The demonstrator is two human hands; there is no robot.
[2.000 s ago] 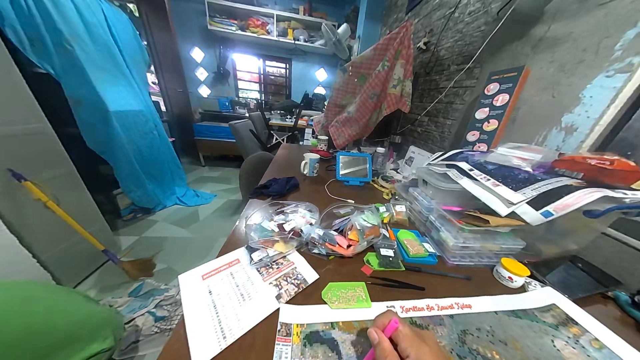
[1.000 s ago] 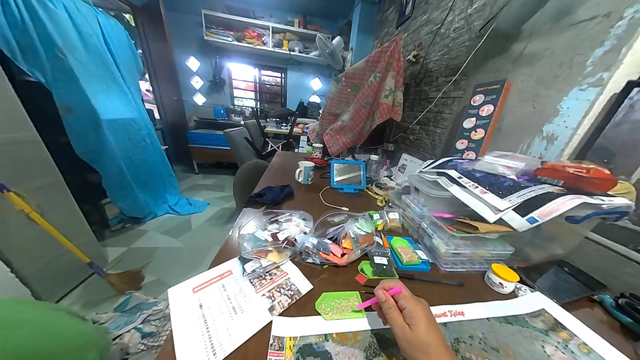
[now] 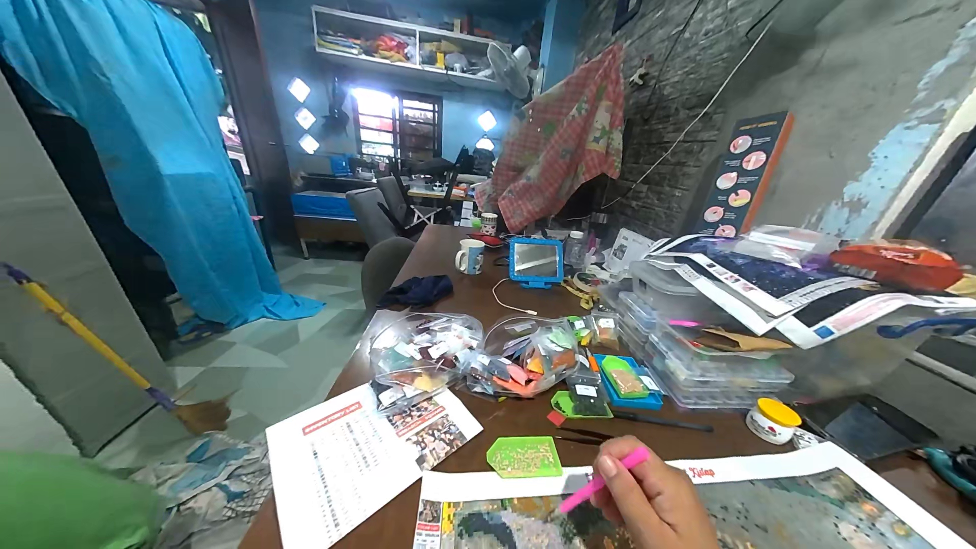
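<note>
My right hand (image 3: pixel 648 496) grips a pink diamond-painting pen (image 3: pixel 606 478) between thumb and fingers, its tip pointing down and left over the picture canvas (image 3: pixel 770 507) with a white border. Just beyond the canvas's top edge, left of the hand, lies a green tray (image 3: pixel 524 456) holding small beads. Dark tweezers (image 3: pixel 583 435) rest behind it. A printed sheet (image 3: pixel 343 469) lies at the left, partly under a clear bag of small packets (image 3: pixel 423 347). My left hand is not in view.
Another bag of packets (image 3: pixel 522 354), a blue tray (image 3: pixel 648 398) with a green tray inside, and a yellow-lidded jar (image 3: pixel 774 419) stand farther back. Stacked clear plastic boxes (image 3: pixel 701 374) fill the right side. A blue-framed tablet (image 3: pixel 536 261) and a mug (image 3: pixel 470 256) are beyond.
A second ago my right hand held the pen with its tip beside the green bead tray; now the hand is lower and the tip is over the canvas.
</note>
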